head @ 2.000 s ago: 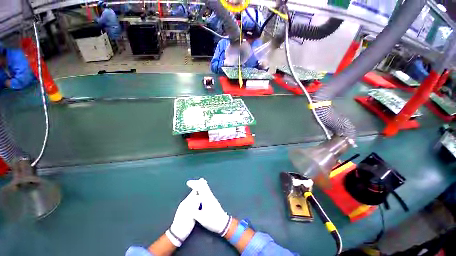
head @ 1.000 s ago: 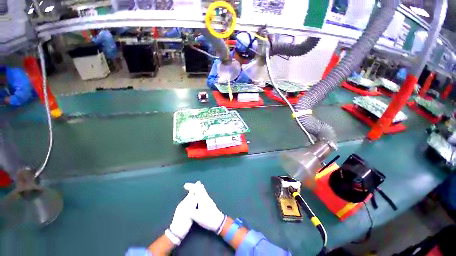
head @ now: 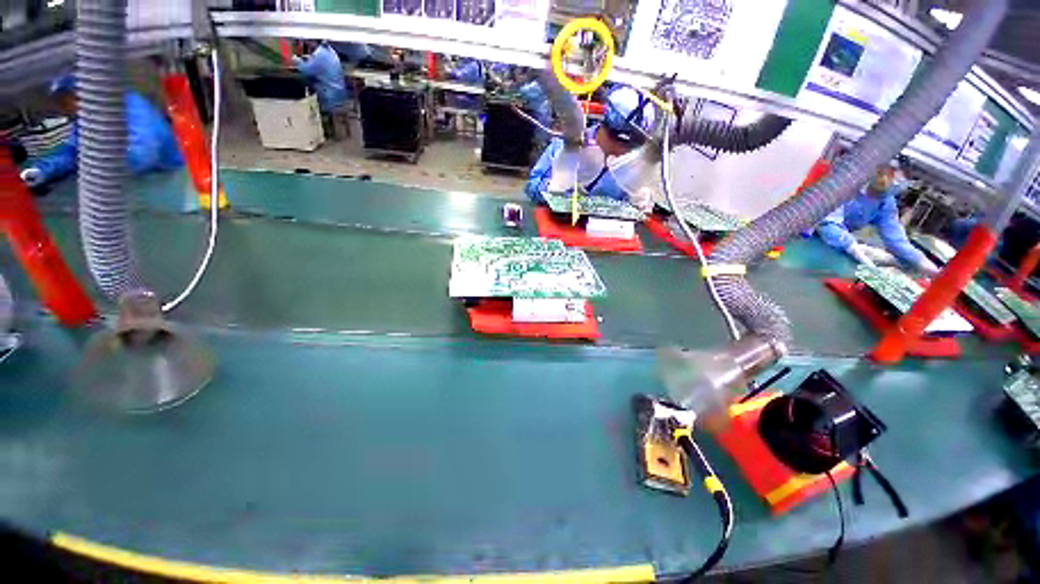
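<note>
Neither of my hands is in the picture. A green circuit board (head: 525,268) lies slightly tilted on a red carrier (head: 531,327) on the conveyor in front of me, with a silvery block (head: 550,309) under its near side. The soldering iron (head: 709,477) rests in its stand (head: 664,447) on the bench to the right, its black-and-yellow cable running to the near edge. The stand has a yellow-tan pad.
Extraction hoods hang at left (head: 146,365) and right (head: 724,376). A black fan (head: 819,422) is on a red base (head: 776,462). More boards on red carriers stand at the back (head: 592,207) and right (head: 912,299). People in blue sit across the line. Yellow tape (head: 342,567) marks the near edge.
My two white-gloved hands, earlier pressed together over the bench, are out of the picture. The view has shifted, showing more of the left side and the taped near edge. The board remains on its carrier.
</note>
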